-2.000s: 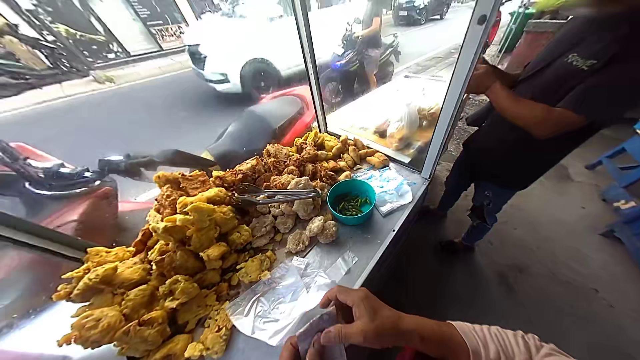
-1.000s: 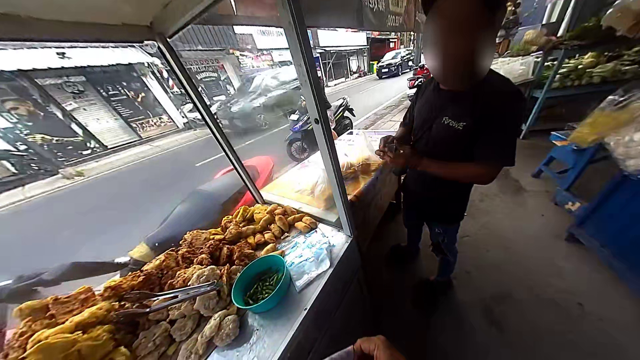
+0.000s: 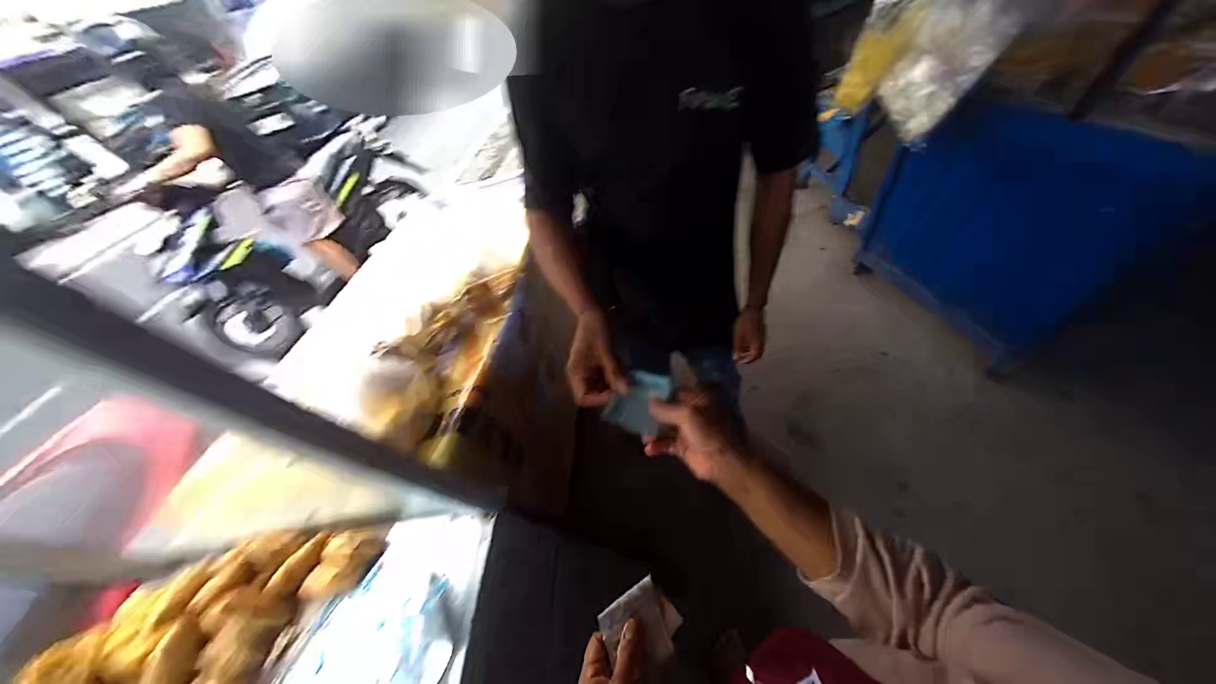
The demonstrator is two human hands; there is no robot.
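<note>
My right hand point(image 3: 692, 429), in a light pink sleeve, reaches forward and holds a light-blue banknote point(image 3: 638, 401) between thumb and fingers. The fingers of a person in a black T-shirt point(image 3: 665, 171) touch the note's other side. My left hand point(image 3: 617, 655), low in the view, pinches folded paper point(image 3: 638, 608) that looks like banknotes. Fried snacks point(image 3: 218, 608) lie at the lower left, beside a stack of blue-and-white plastic packets point(image 3: 394, 608). The picture is blurred by motion.
A dark display-case post point(image 3: 218, 380) crosses the left side. Beyond it, a table point(image 3: 323, 323) holds bagged food. A blue stand point(image 3: 1026, 218) is on the right over a concrete floor. A motorbike point(image 3: 256, 313) with a rider is on the road.
The view has swung right and down. My right hand now reaches out with a banknote, and the other person's hand has come down to it. My left hand with folded paper has come into view.
</note>
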